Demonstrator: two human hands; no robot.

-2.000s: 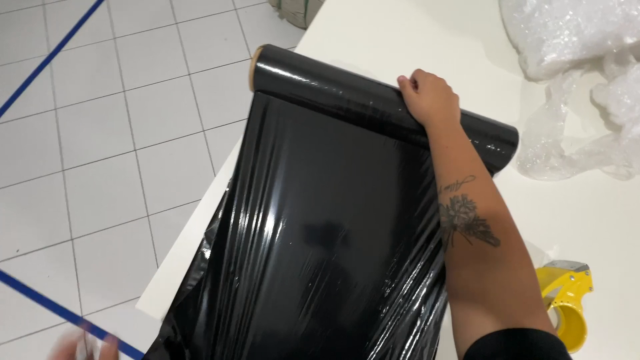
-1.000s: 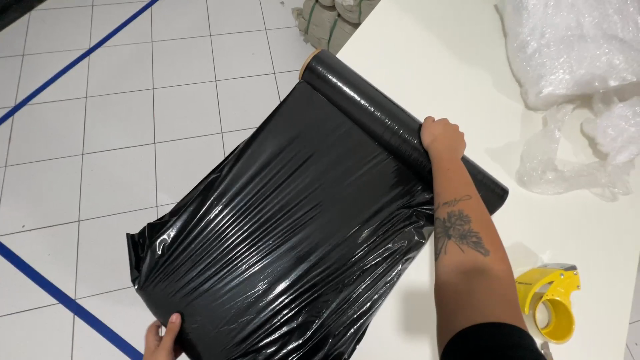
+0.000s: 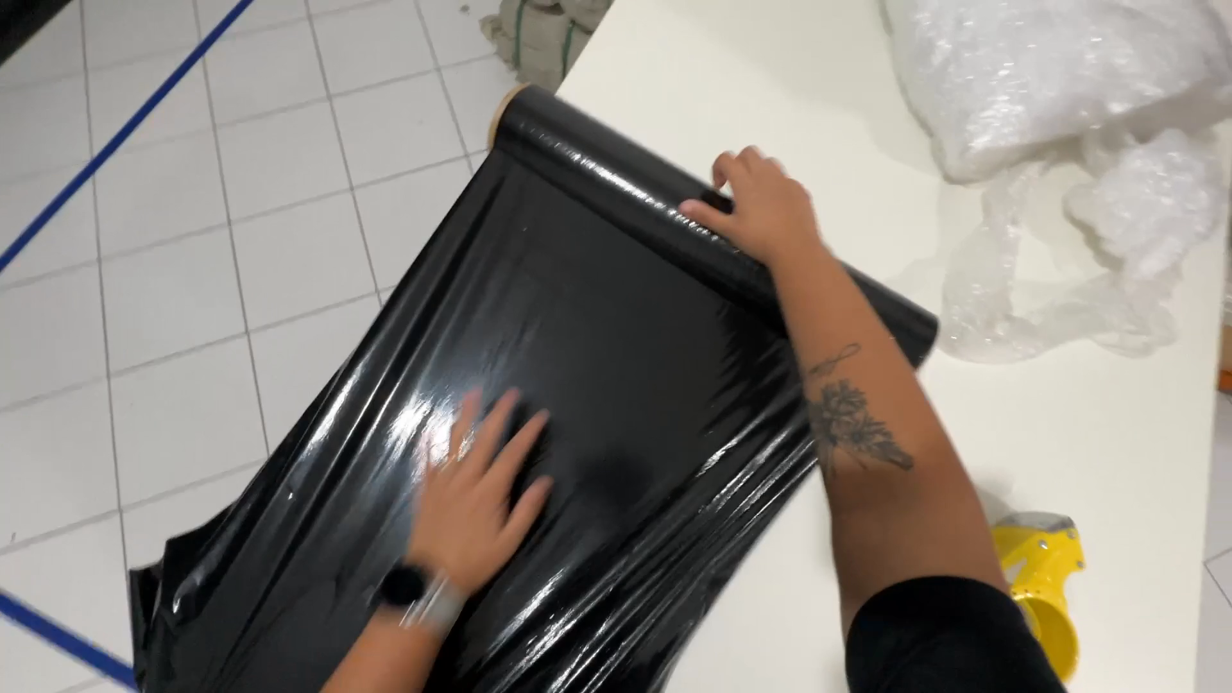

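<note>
A roll of black stretch film [image 3: 616, 178] lies slantwise on a white table, its cardboard core showing at the upper left end. From it a wide sheet of black plastic film [image 3: 616, 327] runs toward me and past the table's left edge, creased along its sides. My right hand [image 3: 760, 207] rests on top of the roll with thumb and fingers apart, not closed round it. Over the sheet, my left hand [image 3: 481, 491] is spread flat, palm down and slightly blurred; whether it presses on the film cannot be told. A watch is on the left wrist.
On the white table [image 3: 1136, 433], a yellow tape dispenser [image 3: 1044, 587] stands at the lower right, partly behind my right arm. Clear bubble wrap [image 3: 1049, 77] lies at the upper right. Beyond the table's far left edge are greyish bundles [image 3: 544, 38] on the tiled floor [image 3: 183, 318], which bears blue tape lines.
My left hand has let go of the sheet's near left edge and moved up over its middle. My right hand, closed on the roll before, now has its fingers spread.
</note>
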